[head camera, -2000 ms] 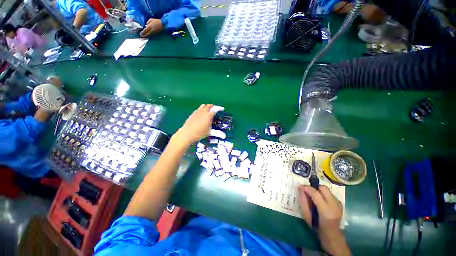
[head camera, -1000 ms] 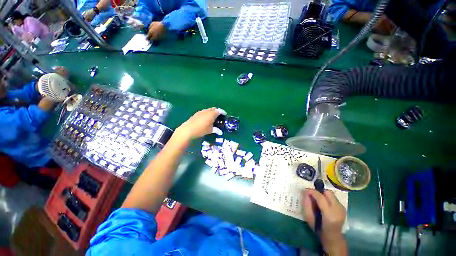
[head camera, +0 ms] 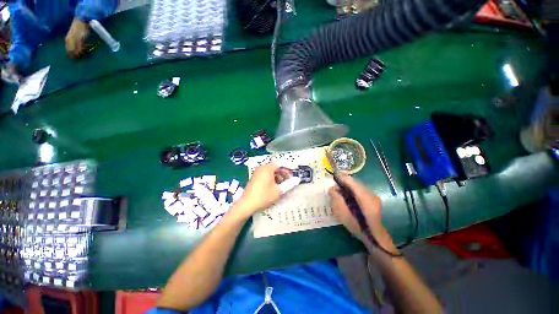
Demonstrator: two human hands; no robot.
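Observation:
A small dark unit [head camera: 302, 173] lies on the cream printed work sheet [head camera: 294, 214]. My left hand [head camera: 269, 185], with white finger cots, is at the unit's left side, its fingertips touching or just beside it; whether it grips the unit is hard to tell. My right hand [head camera: 357, 205] holds the black soldering iron [head camera: 350, 199] like a pen, its tip end near the tip cleaner [head camera: 346, 156], a round yellow-rimmed tin. A loose pile of small white parts [head camera: 202, 199] lies left of the sheet.
The fume extractor cone [head camera: 306, 126] stands just behind the sheet. Several dark units [head camera: 193, 153] lie behind the white pile. Tweezers [head camera: 384, 167] and the blue soldering station [head camera: 432, 153] are at right. Blister trays [head camera: 58, 221] and a silver-grey reel [head camera: 101, 213] are at left.
My left hand has moved from the dark units behind the white pile to the unit on the sheet. The view has swung right. My right hand still holds the iron.

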